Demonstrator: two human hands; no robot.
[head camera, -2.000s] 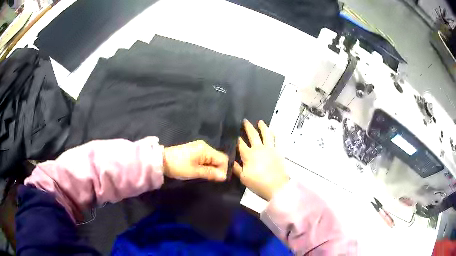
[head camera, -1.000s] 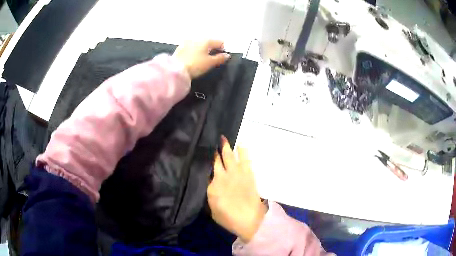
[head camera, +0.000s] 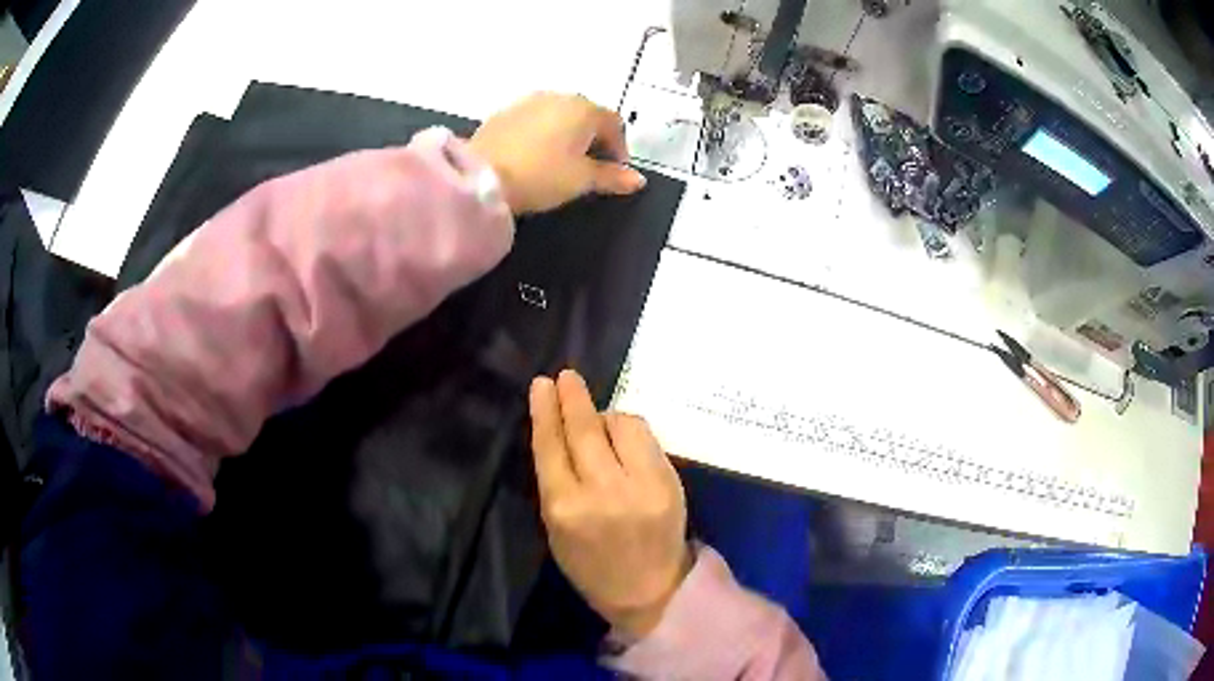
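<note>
A large black fabric panel (head camera: 400, 452) lies on the white table and runs down over the wearer's lap. It bears a small pale outlined mark. My left hand (head camera: 559, 153) is at the panel's top right corner, thumb and forefinger nearly together at the edge; whether cloth is between them is hard to tell. My right hand (head camera: 612, 499) lies flat on the panel's right side, fingers extended and pointing up. The presser foot and needle area (head camera: 732, 127) is just right of the corner. More black layers (head camera: 300, 113) show beneath at the upper left.
The sewing machine head (head camera: 1065, 146) stands at right. A dark heap of small metal parts (head camera: 919, 173) lies beside the needle area. Snips (head camera: 1038, 377) lie at right. A blue bin (head camera: 979, 599) with white sheets is lower right. Black cloth (head camera: 127, 100) lies upper left.
The view has shifted towards the table's front edge. My left hand moved from beside my right hand up to the panel's top right corner. The panel's surface now lies flatter there.
</note>
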